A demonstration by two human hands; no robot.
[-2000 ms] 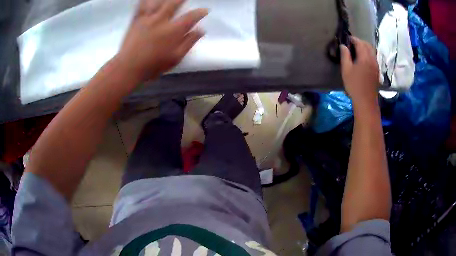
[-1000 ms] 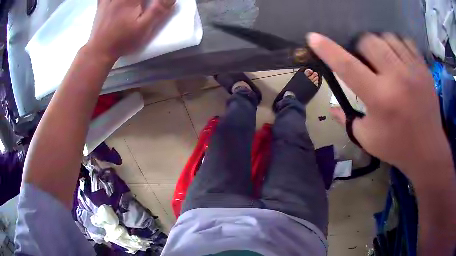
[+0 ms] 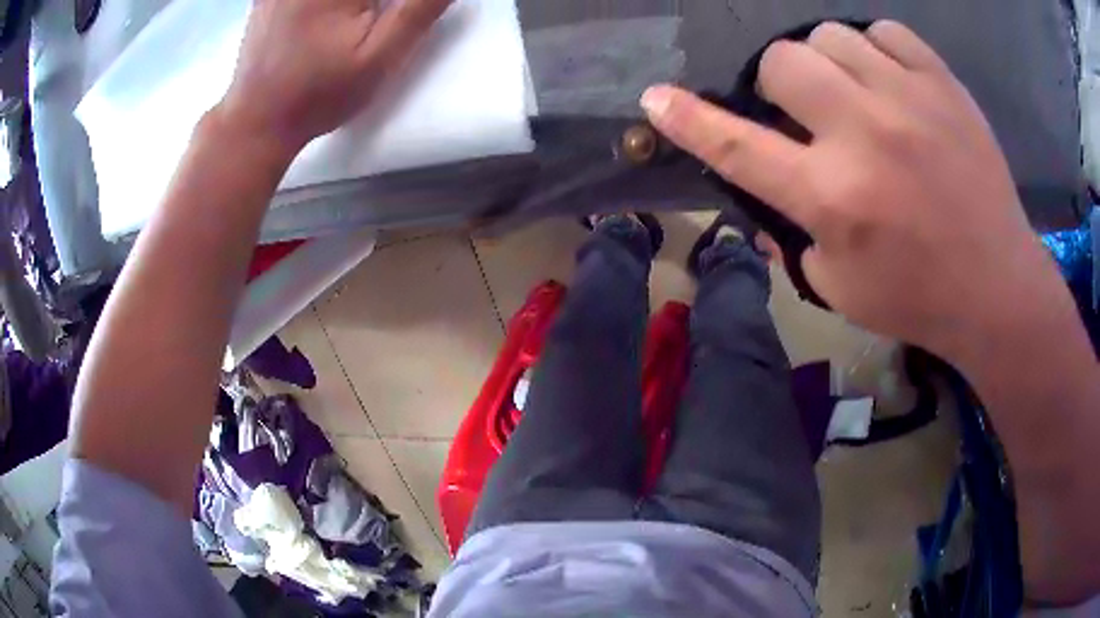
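Observation:
White interfacing (image 3: 464, 103) lies folded flat on the grey table (image 3: 603, 66), its right edge near the middle of the table. My left hand (image 3: 320, 60) rests on the interfacing with fingers spread, partly cut off by the top edge. My right hand (image 3: 893, 169) holds the black fabric shears (image 3: 638, 144) by the handles, the index finger stretched along them. The brass-coloured pivot shows at the table's front edge, to the right of the interfacing. The blades are dark against the table and hard to make out.
Below the table are my legs, a red plastic stool (image 3: 483, 441), a white roll or tube (image 3: 296, 290) at left and a heap of purple and white scraps (image 3: 296, 519). A dark cord or strap (image 3: 899, 425) lies on the floor at right, near blue plastic (image 3: 965, 507).
My right hand first picked up the shears from the table's right side, then moved them left towards the interfacing. My left hand stays on the interfacing. The view has shifted left.

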